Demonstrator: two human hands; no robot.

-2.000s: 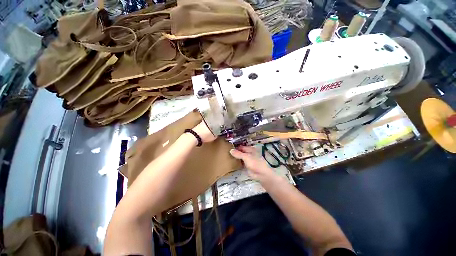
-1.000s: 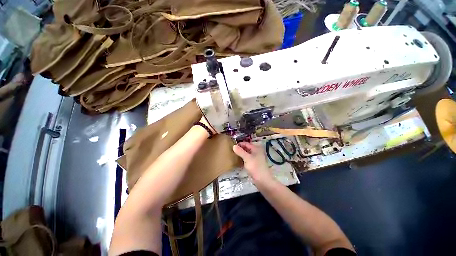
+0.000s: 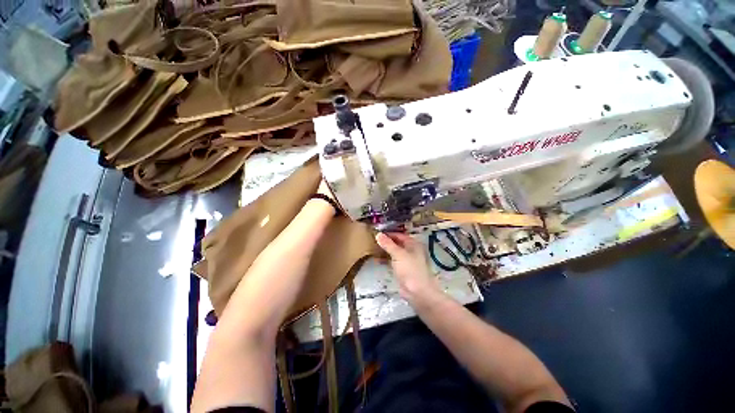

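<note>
A brown bag body [image 3: 330, 270] with a small white tag lies flat on the white machine table, its right edge at the presser foot [image 3: 387, 218] of the white sewing machine [image 3: 500, 129]. Several bag straps [image 3: 328, 347] hang over the table's front edge. My left hand [image 3: 329, 193] reaches behind the machine head; its fingers are hidden, and a dark beaded band is on the wrist. My right hand [image 3: 403, 256] pinches the bag's edge just in front of the presser foot. A pale tan strip [image 3: 487, 218] slants across the machine bed to the needle area.
Dark-handled snips [image 3: 453, 248] lie right of my right hand. A large heap of brown bags [image 3: 242, 89] is behind the machine at left. Thread cones [image 3: 548, 36] stand behind it. A yellow-orange reel [image 3: 717, 198] is at far right. More brown pieces [image 3: 48, 379] are at lower left.
The bag has shifted slightly away from me, its front edge now higher and curved near my right hand. My left hand has moved further behind the machine head. The view has shifted slightly.
</note>
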